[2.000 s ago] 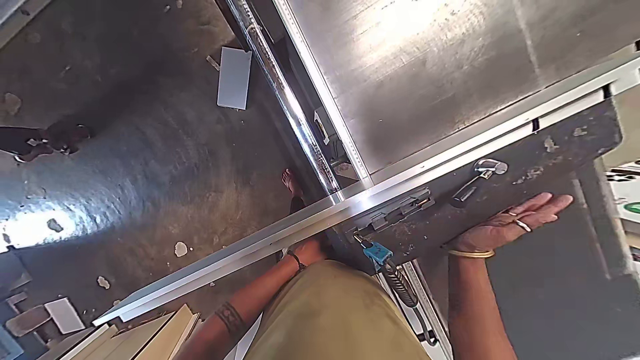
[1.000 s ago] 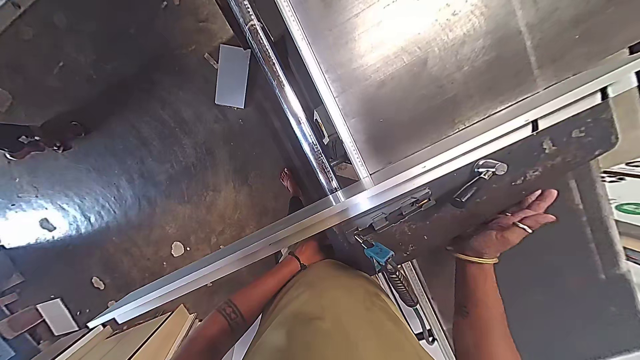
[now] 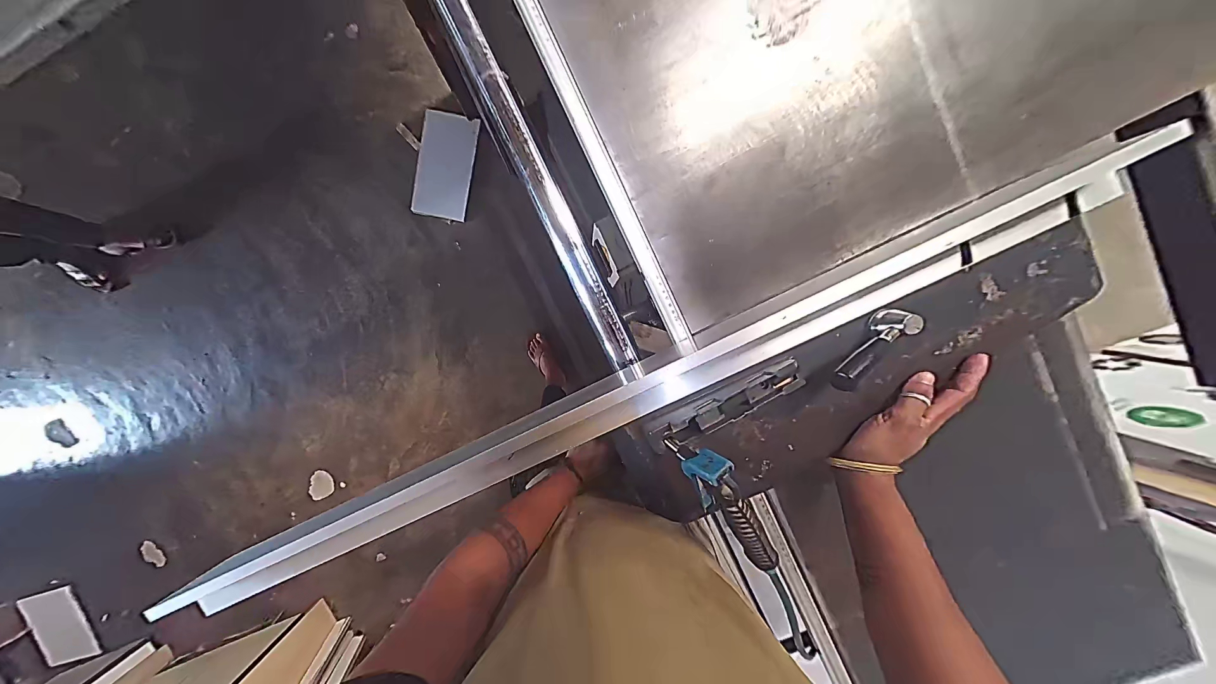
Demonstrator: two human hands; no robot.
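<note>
My right hand [image 3: 917,413] lies on the lower edge of a dark metal fence bracket [image 3: 807,427], fingers spread toward the upper right; a ring and a yellow bracelet show on it. Just above it sits a clamp lever [image 3: 879,347] with a black handle. My left hand [image 3: 591,461] is at the left end of the bracket, below the long aluminium fence [image 3: 427,475], its fingers hidden. Between my hands, a blue and black handle with a cable [image 3: 708,467] hangs at the bracket's lower edge. The large metal machine table [image 3: 807,171] lies beyond the fence.
A polished round rail [image 3: 546,190] and a scale rail [image 3: 608,171] run along the table's left side. A pale panel piece [image 3: 446,165] lies on the floor. Stacked boards [image 3: 256,655] stand at lower left. Another person's feet [image 3: 104,261] show at far left.
My right hand has shifted slightly along the bracket's lower edge, and its fingers look more bent than before. The left hand stays by the bracket's left end.
</note>
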